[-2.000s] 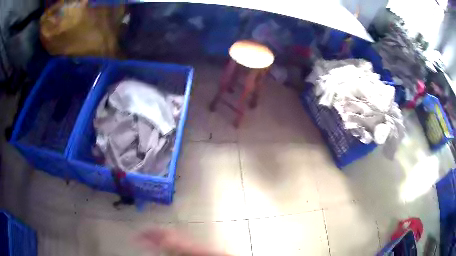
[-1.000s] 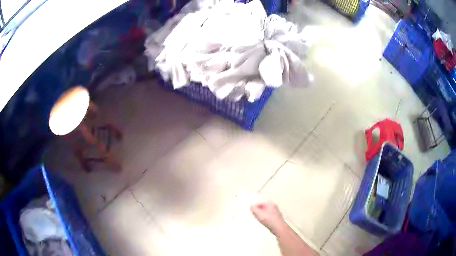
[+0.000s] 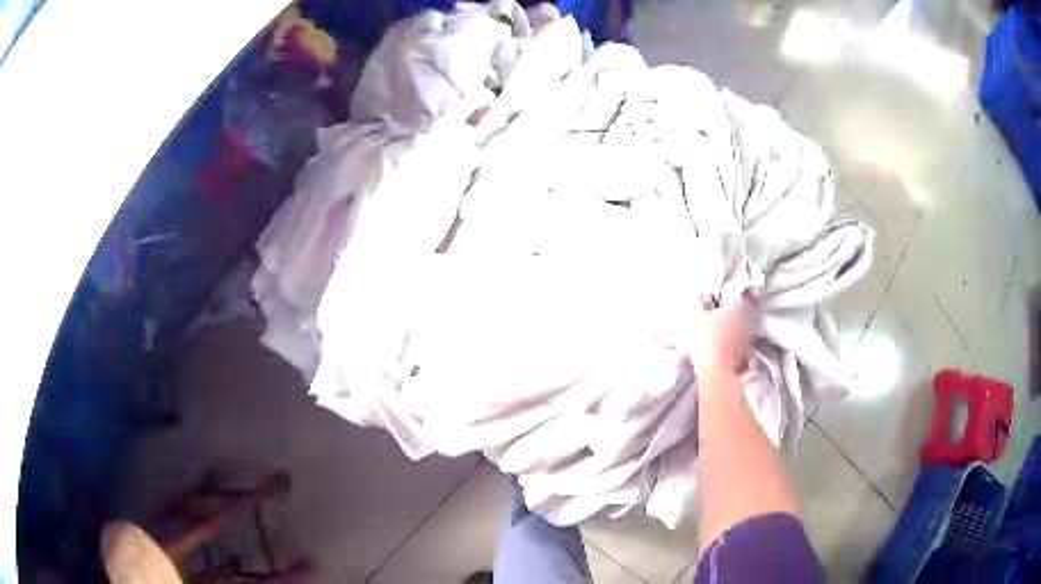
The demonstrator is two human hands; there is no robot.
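A big crumpled heap of pale garment pieces (image 3: 537,285) fills the middle of the view, its centre washed out by glare. It hides the blue basket under it. My right hand (image 3: 728,331) reaches up from below and is closed on the fabric at the heap's right side; the fingertips are partly hidden in the folds. A purple sleeve shows on that arm. My left hand is not in view.
A white-topped table (image 3: 103,126) curves along the left, with dark clutter beneath it. A wooden stool (image 3: 137,557) stands at the bottom left. A red stool (image 3: 968,420) and a blue basket (image 3: 953,519) are at the lower right. Tiled floor shows around the heap.
The view has moved in over the pale heap, which looks much larger. My right hand has gone from hanging over bare floor to gripping the fabric.
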